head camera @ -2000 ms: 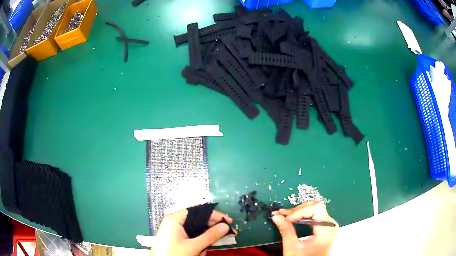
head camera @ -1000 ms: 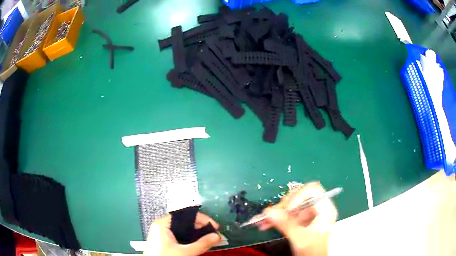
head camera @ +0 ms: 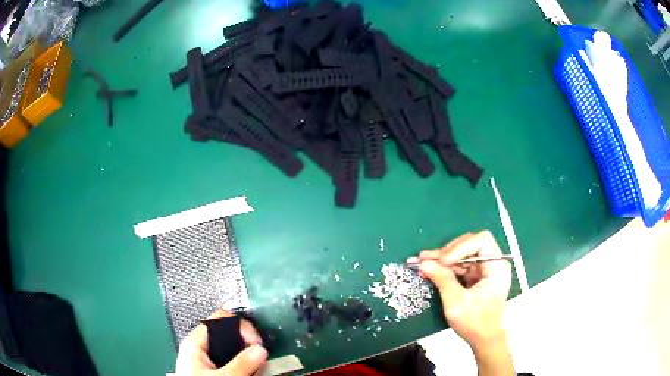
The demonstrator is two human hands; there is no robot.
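Observation:
My left hand holds a folded black fabric strap at the lower end of the textured silver-grey sheet. My right hand holds slim silver tweezers, its fingertips at the upper right edge of the heap of tiny silvery pieces. The tweezer tips are hard to make out. Small black bits lie between the strap and the silver heap. White tape crosses the sheet's top end; another strip shows beside my left hand.
A loose pile of black straps lies beyond the hands. A thin white strip lies right of my right hand. A blue perforated basket holds white material. Orange-yellow bins stand upper left. Stacked straps lie lower left.
The view has shifted right, so things on the bench appear further left. My right hand has moved from the black bits to the silver heap. My left hand still holds the strap.

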